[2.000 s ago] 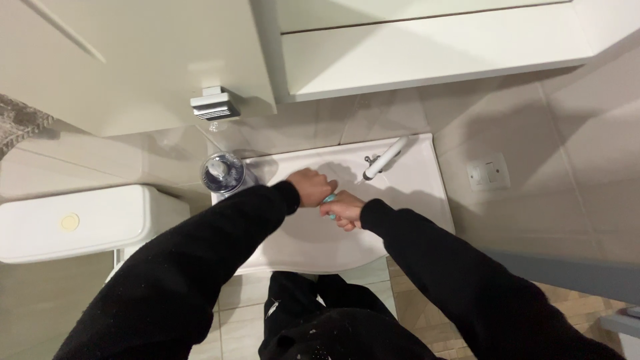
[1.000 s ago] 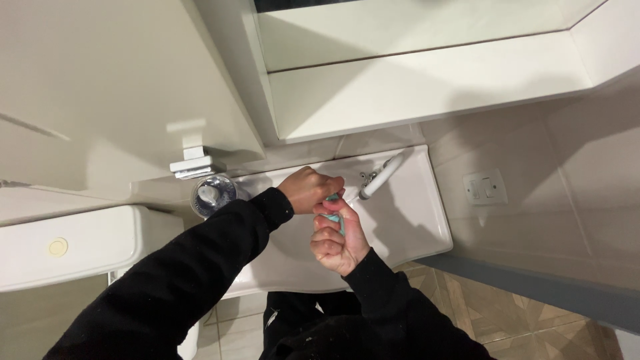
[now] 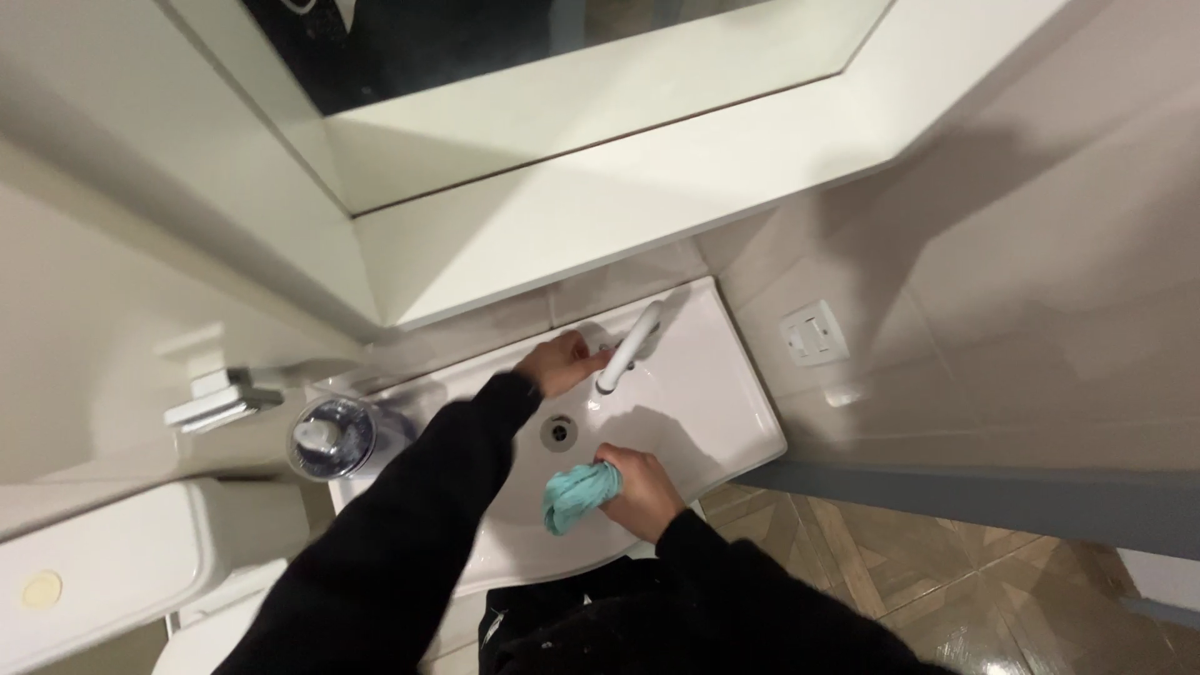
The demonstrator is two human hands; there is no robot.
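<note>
My right hand grips a crumpled teal cloth over the front part of the white sink. At the back of the basin, my left hand reaches to the base of the white curved faucet, its fingers at a small handle there; how they touch it cannot be told. The round drain shows between the two hands. Both forearms are in black sleeves.
A clear container with a pump top stands at the sink's left end, below a chrome wall fixture. A white toilet tank is at lower left. A white mirror cabinet juts above; a wall switch plate is at right.
My hands, together around the teal cloth before, are now apart. The left has moved to the faucet's base; the right holds the cloth nearer the sink's front. The view has shifted.
</note>
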